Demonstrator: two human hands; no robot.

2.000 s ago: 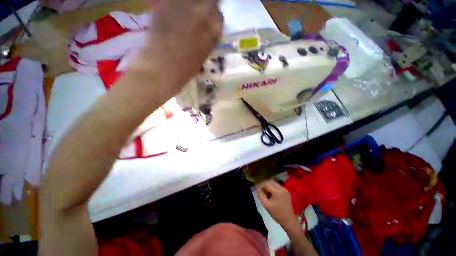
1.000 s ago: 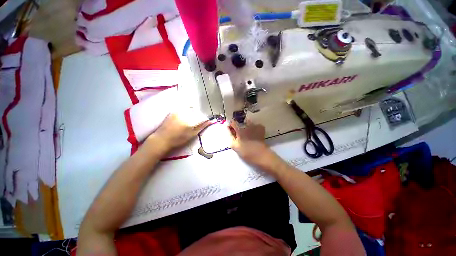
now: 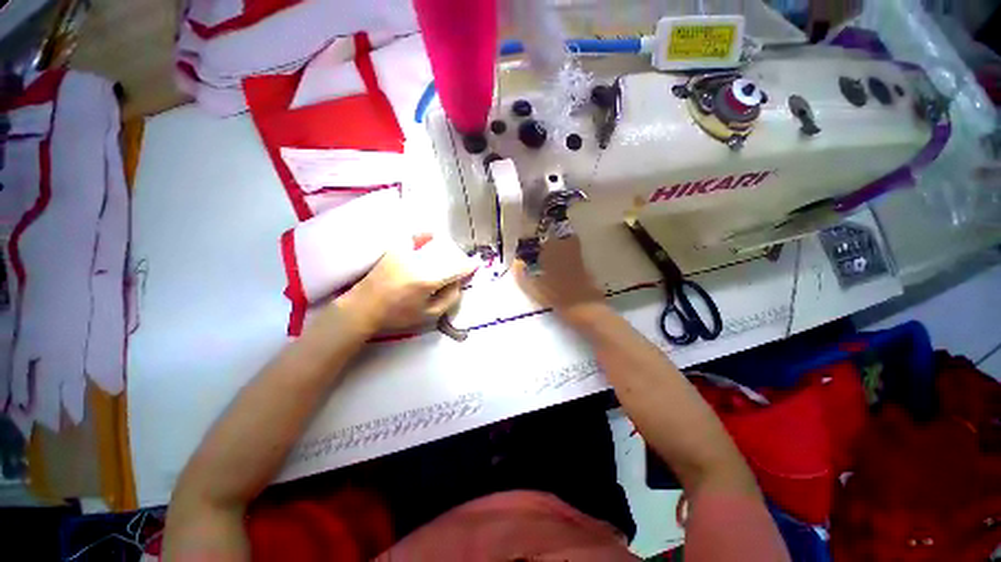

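A pale panel with red bands [image 3: 340, 247] lies on the table left of the sewing machine [image 3: 703, 143], its right part under the lamp glare by the needle. My left hand [image 3: 412, 288] is on the panel's right end, fingers bent and close together just left of the needle. Whether it pinches the cloth is hard to tell in the glare. My right hand [image 3: 560, 269] is right of the needle, against the lower front of the machine head; its fingertips are partly hidden and blurred. Black scissors [image 3: 681, 291] lie on the machine bed.
Stacked pale pieces with red lines [image 3: 68, 242] lie at the left, more at the back. A pink thread cone [image 3: 461, 66] hangs blurred over the machine head. A red heap [image 3: 779, 439] and a blue crate [image 3: 878, 346] are below the table's right front edge.
Since one second ago my left hand has drawn its fingers together near the needle. My right hand has shifted slightly up and right. Earlier my left arm was raised over the table and my right hand was below its edge.
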